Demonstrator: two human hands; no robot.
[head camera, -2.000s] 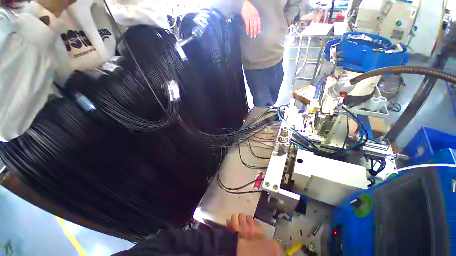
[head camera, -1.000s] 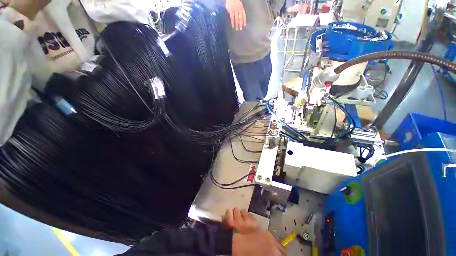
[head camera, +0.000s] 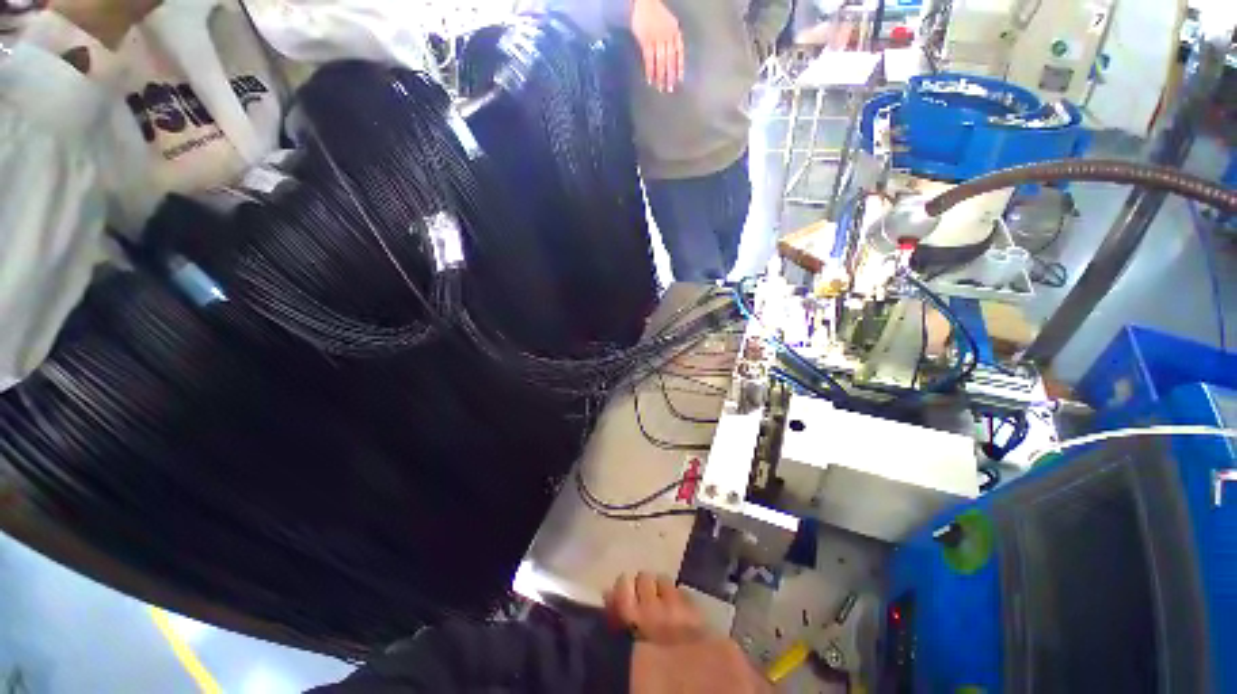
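Thin black cables (head camera: 638, 510) curve over the pale metal bench (head camera: 617, 542) to the left side of the long white and metal feed rail (head camera: 734, 454). My left hand (head camera: 695, 664) reaches in from the dark sleeve at the bottom edge, partly cut off. Bent fingers show just above it at the bench's front edge; I cannot tell which hand they belong to. No separate right arm shows. Anything held is hidden. A red piece (head camera: 691, 479) is left of the rail.
A huge black cable bundle (head camera: 339, 461) hangs left of the bench. A white cover (head camera: 882, 468) is right of the rail. A blue control box (head camera: 936, 597) stands at right, a yellow-handled tool (head camera: 788, 662) near my hand. Two people stand beyond the cables.
The view shifts left-right slightly between frames. The hand and visible fingers stay at nearly the same place by the bench edge. The cables on the bench look unchanged.
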